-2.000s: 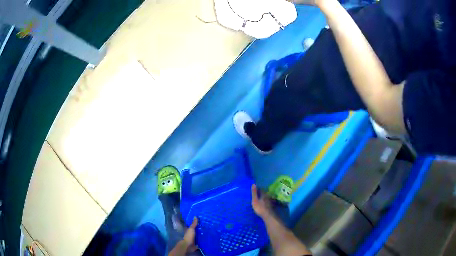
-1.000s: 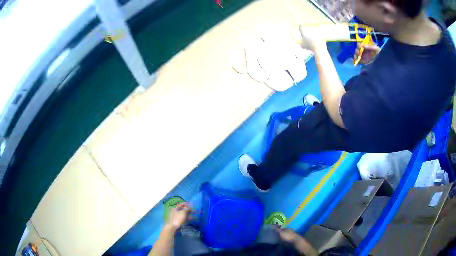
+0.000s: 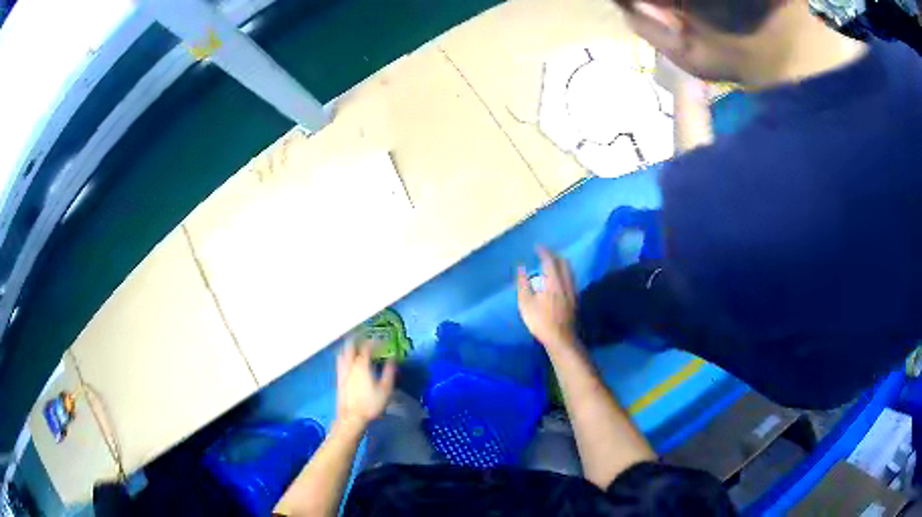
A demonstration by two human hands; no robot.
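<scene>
A bright blue plastic stool [image 3: 480, 409] with a perforated seat stands on the blue floor between my legs, partly under my body. My left hand [image 3: 362, 382] is empty, fingers apart, near the bench's front edge and left of the stool. My right hand [image 3: 547, 298] is empty, fingers spread, above the floor and right of the stool. Both hands are clear of the stool and slightly blurred. The cardboard-covered bench [image 3: 303, 263] runs diagonally in front of me.
A person [image 3: 789, 212] in a dark shirt leans over the bench at right, near a white sheet [image 3: 607, 116] with dark lines. A grey post [image 3: 253, 76] stands behind the bench. Another blue stool [image 3: 265, 454] is at lower left. Cardboard boxes [image 3: 733, 439] are at lower right.
My hands held the stool two seconds ago; they have let go and moved up and forward, apart. The other person now leans closer, and more of the bench shows.
</scene>
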